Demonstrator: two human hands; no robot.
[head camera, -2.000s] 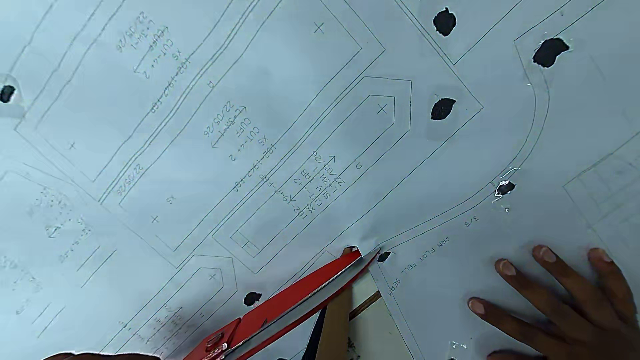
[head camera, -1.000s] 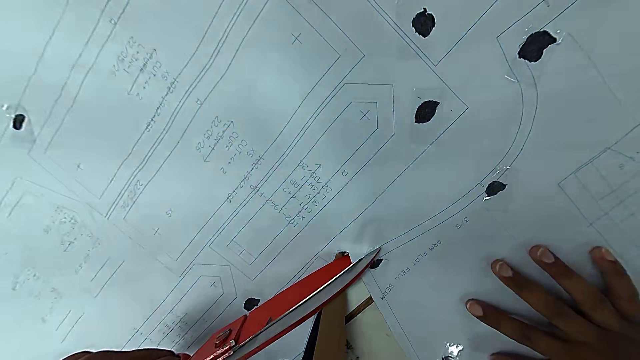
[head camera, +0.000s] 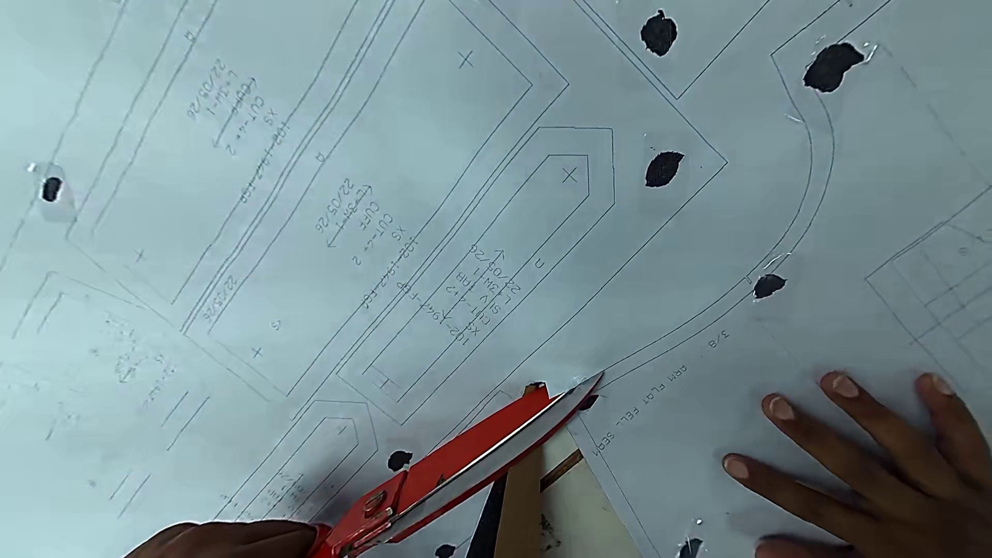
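Note:
My left hand (head camera: 232, 539) is at the bottom edge, closed around the handle end of red-handled fabric shears (head camera: 473, 473); the handle loops are mostly cut off by the frame. The blades run up and to the right, their tips on a drawn line of a large paper pattern sheet (head camera: 496, 93). A cut gap spreads below the blades, showing a brown strip (head camera: 521, 504) and a pale surface. On the sheet at the lower right, my right hand (head camera: 868, 473) lies flat with its fingers spread and holds nothing.
The sheet bears drawn pattern outlines and handwriting. Dark torn-edged holes or spots, such as one at the top (head camera: 659, 32) and one at the right (head camera: 769, 286), dot it, some with shiny clear tape around them. Another small dark spot (head camera: 52, 189) is at the left edge.
The shears' tips have moved slightly along the drawn line, to the right. My right hand stays spread in about the same place.

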